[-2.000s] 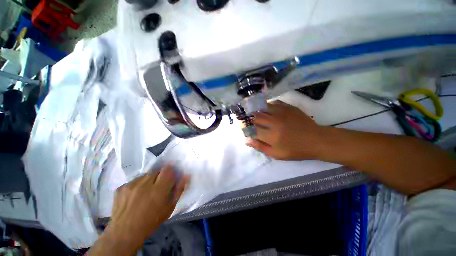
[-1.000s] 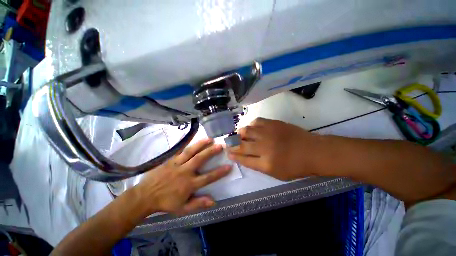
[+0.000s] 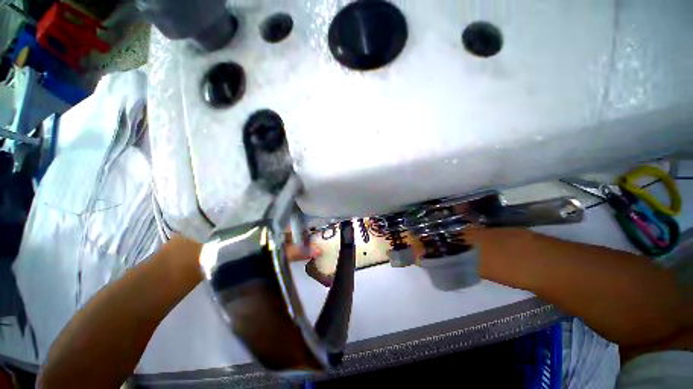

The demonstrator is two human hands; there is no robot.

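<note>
The white sewing machine head (image 3: 471, 99) fills the upper middle. Its shiny curved metal guard (image 3: 258, 304) and the thread tension assembly (image 3: 448, 243) stand in front of my hands. My left hand (image 3: 302, 251) shows only as fingertips behind the guard, left of the needle area. My right hand (image 3: 490, 251) is mostly hidden behind the tension assembly. A brightly lit pale patch (image 3: 327, 257) with a dark edge lies between them; whether it is cloth or bed plate is unclear. What either hand holds is hidden.
Layered white cloth (image 3: 91, 197) lies left of the machine. Scissors with yellow and green handles (image 3: 646, 220) lie at the right, beyond my right forearm. The ribbed table edge (image 3: 456, 332) runs across the front, with a blue basket (image 3: 549, 357) below it.
The view has shifted, so the machine head now covers more of the work. My left hand, earlier spread flat on white cloth beside the needle, is now mostly behind the guard.
</note>
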